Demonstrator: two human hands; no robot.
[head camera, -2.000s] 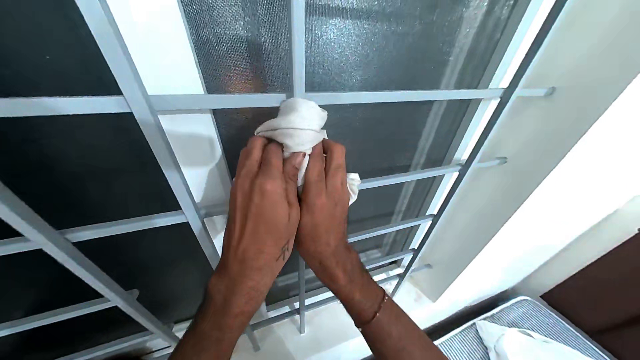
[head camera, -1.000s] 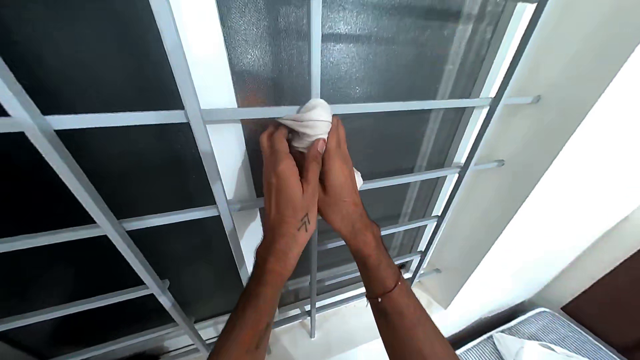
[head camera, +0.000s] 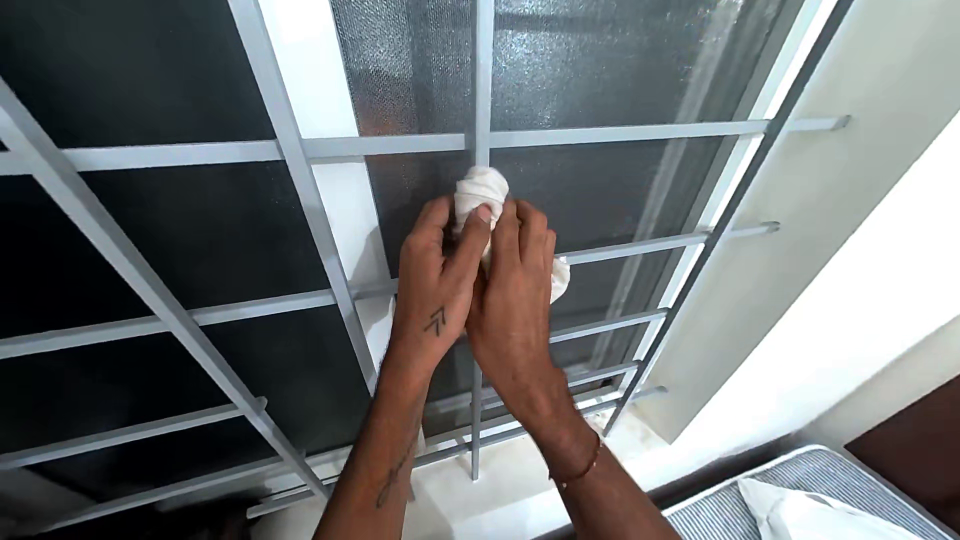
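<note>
A white cloth (head camera: 481, 189) is wrapped around an upright bar (head camera: 482, 82) of a grey metal window grille, just below a horizontal crossbar (head camera: 622, 135). My left hand (head camera: 435, 277) grips the cloth from the left, its thumb lying on top. From the right, my right hand (head camera: 517, 292) closes on it too, fingers pointing up beside the bar. The two hands touch each other. A loose end of cloth sticks out to the right of my right hand. The part of the bar behind my hands is hidden.
Behind the grille are dark window panes (head camera: 600, 67) and a white frame strip (head camera: 315, 82). A pale sill (head camera: 487, 487) runs below. At the lower right lies a striped mattress (head camera: 810, 480) with a white cloth item (head camera: 817, 514) on it. A white wall (head camera: 855, 285) stands on the right.
My hands and the cloth have moved down the upright bar, from over the crossbar a second ago to below it. Both hands keep their hold on the cloth.
</note>
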